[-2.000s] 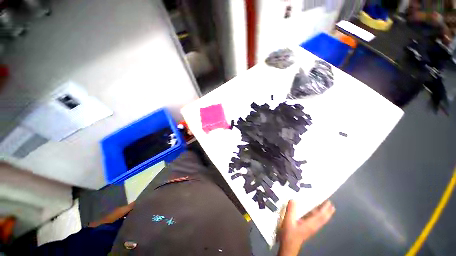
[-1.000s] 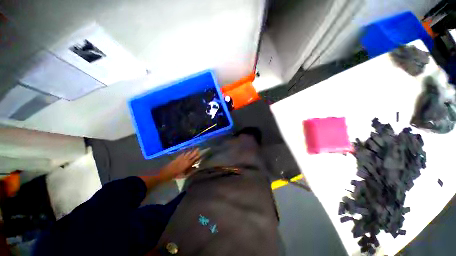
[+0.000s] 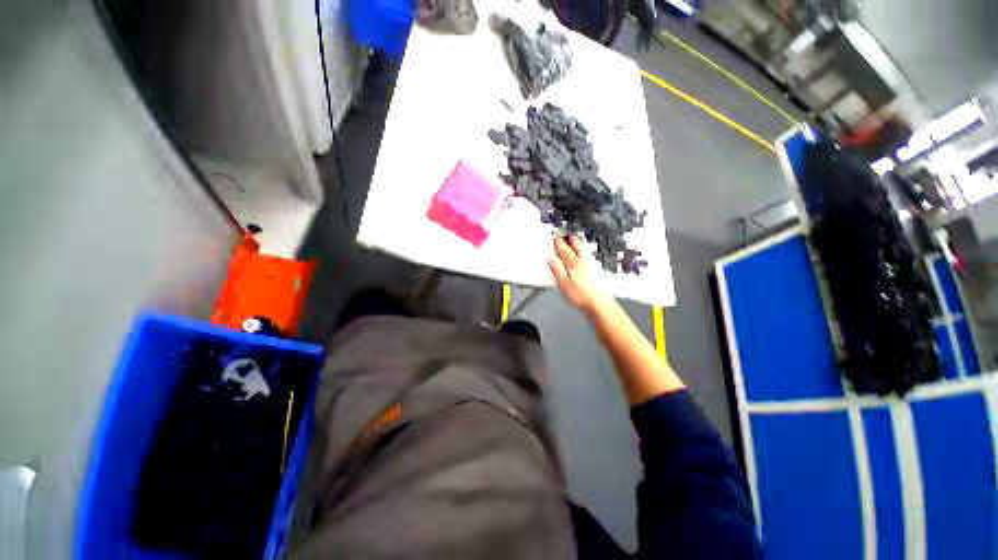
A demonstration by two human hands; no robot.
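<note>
Small flat black pieces [image 3: 558,164] lie in a loose heap on the white-topped table [image 3: 421,93]. A pink box [image 3: 468,202] lies left of the heap, near the table's front edge; its inside cannot be made out. My right hand [image 3: 572,271] reaches over the front edge, with its fingertips at the near side of the heap. Dark pieces show right at the fingertips, and whether one is held cannot be told. My left hand is not in view.
A deep blue bin [image 3: 126,427] with black contents stands at lower left, beside an orange part [image 3: 263,287]. Clear bags [image 3: 536,55] with dark contents lie at the table's far end. Blue panels in a pale frame [image 3: 772,317] stand at right, with a glossy black heap [image 3: 875,273] on top.
The view has swung right, and the table now shows at centre. My left hand, beside the blue bin before, is out of view. My right hand is back in view at the black heap.
</note>
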